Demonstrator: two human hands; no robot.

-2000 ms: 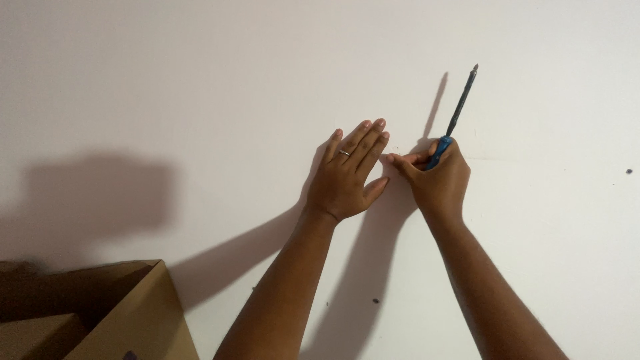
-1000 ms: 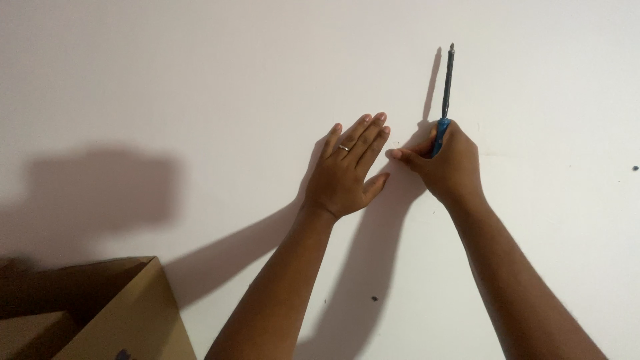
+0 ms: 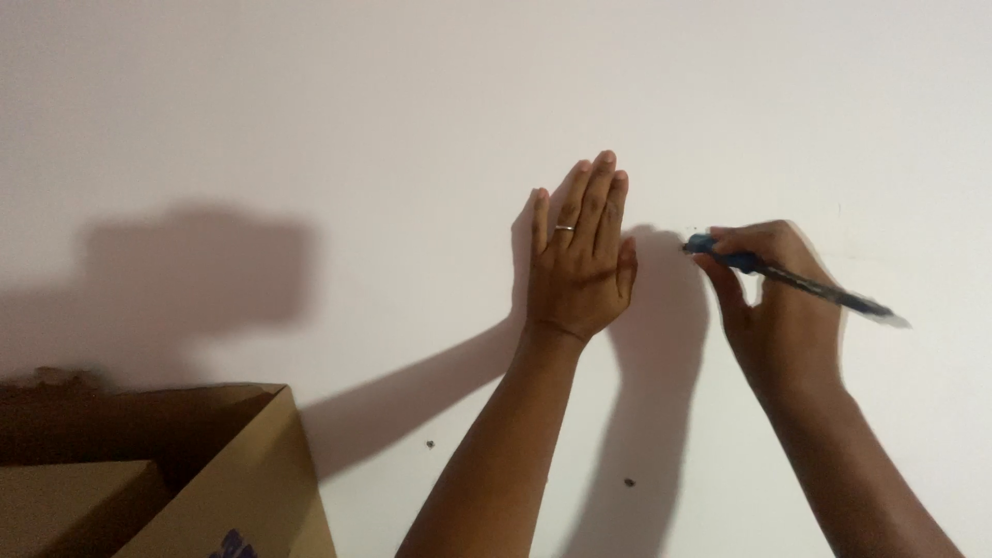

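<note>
My left hand lies flat on a white wall, back of the hand toward me, a ring on one finger and nothing held. To its right, my right hand pinches a slim pen-like tool by its blue grip. The dark shaft slants down to the right past the knuckles. The tool's short dark tip points left, at or very near the wall surface; whether it touches cannot be told. A few faint marks show on the wall just above the tip.
An open cardboard box with purple marking stands at the lower left, its flap folded inside. Small dark holes or spots dot the lower wall. Shadows of both arms and a blocky shadow at left fall on the wall.
The tool in my right hand has swung from pointing upward to slanting down to the right. My left hand's fingers now point more nearly straight up.
</note>
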